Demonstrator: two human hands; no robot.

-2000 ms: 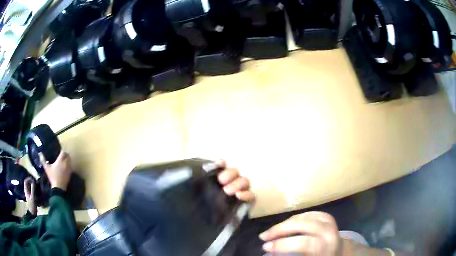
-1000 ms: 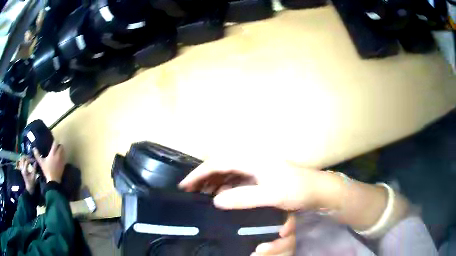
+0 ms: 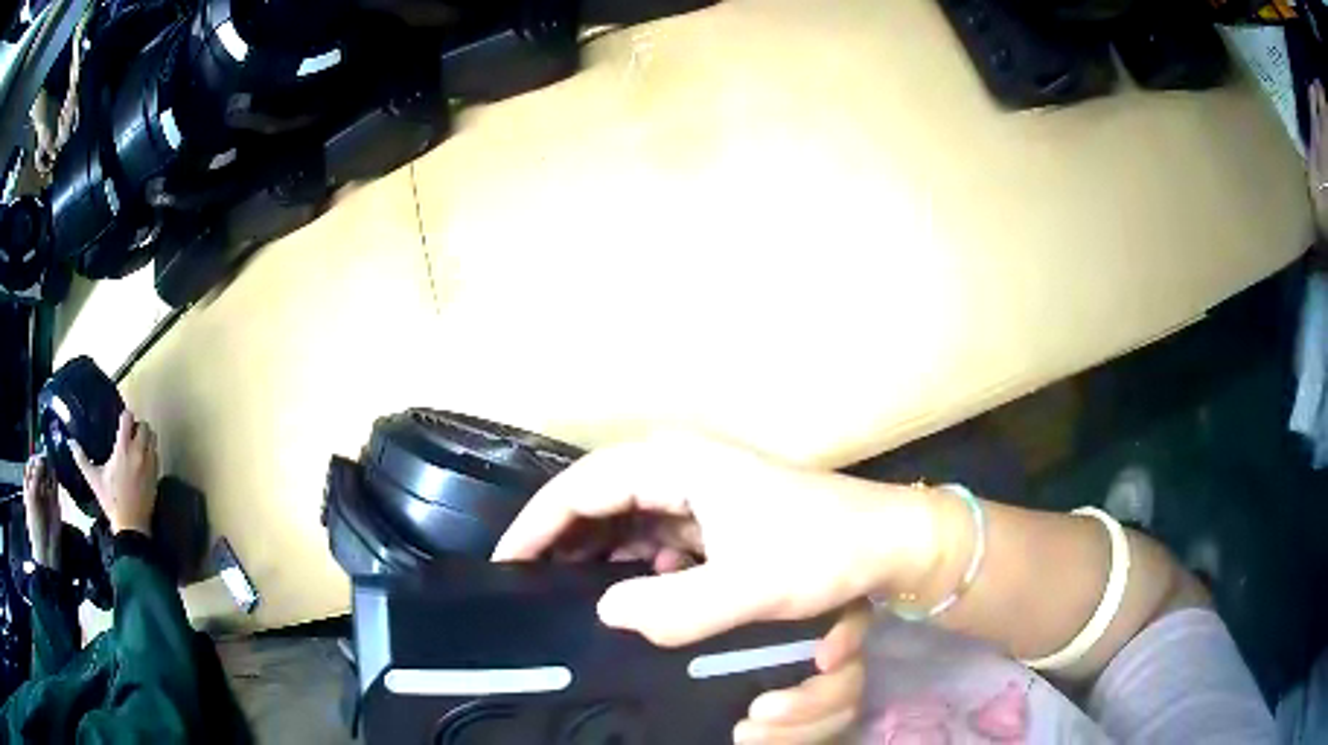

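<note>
A black portable fan (image 3: 481, 604) is held up at the bottom centre, its block base towards me with two white strips and curved shapes on it. Its round head is behind the base, tilted. My right hand (image 3: 714, 539), with bracelets on the wrist, reaches in from the right and grips the base's top edge, thumb on the near face and fingers behind. My left hand (image 3: 808, 699) shows only as fingertips curled round the base's lower right edge; the rest is hidden behind the fan.
A tan-covered bench (image 3: 728, 248) lies ahead. Rows of black fans (image 3: 160, 131) stand at the upper left, and more bases (image 3: 1034, 58) at the upper right. A person in green sleeves (image 3: 124, 655) holds a fan at the left. A small flat item (image 3: 235, 576) lies near that person.
The fan has turned from a blurred, tilted pose so its striped base face shows. My right hand has moved from beside it onto its base. The view has shifted, moving the fan rows up and left.
</note>
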